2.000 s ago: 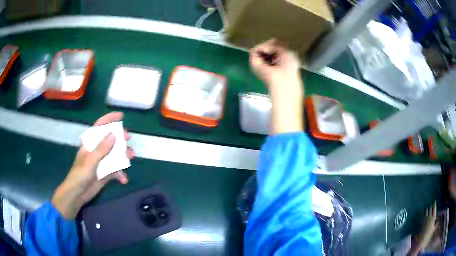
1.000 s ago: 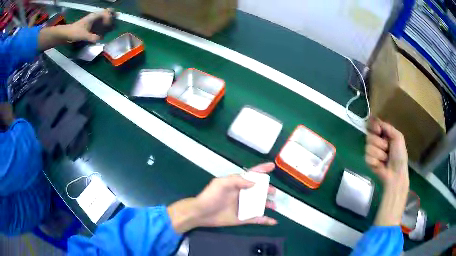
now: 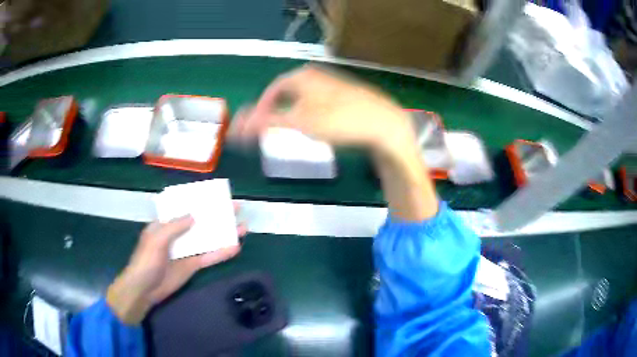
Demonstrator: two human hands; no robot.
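My left hand (image 3: pixel 174 254) holds a small stack of white cards (image 3: pixel 199 217) over the near rail, palm up, thumb on top. My right hand (image 3: pixel 314 104) is blurred above the belt, reaching left past a silver-white lid (image 3: pixel 299 157); whether its fingers hold anything I cannot tell. An orange-rimmed tin (image 3: pixel 186 134) stands open just left of the right fingertips, with a white surface showing inside. Another lid (image 3: pixel 123 131) touches its left side. A further open tin (image 3: pixel 427 143) is partly behind my right forearm, with a lid (image 3: pixel 469 157) beside it.
A dark phone (image 3: pixel 202 322) lies on the bench below my left hand. A clear bag with a white label (image 3: pixel 492 279) is right of my sleeve. A carton (image 3: pixel 401 35), a white plastic bag (image 3: pixel 569 56) and a slanting metal post (image 3: pixel 566 164) are beyond. A white box (image 3: pixel 47 324) sits lower left.
The view has swung back from the left-hand neighbour to the belt ahead. My right hand has moved from near the carton to above the belt by a tin. My left hand still holds the cards.
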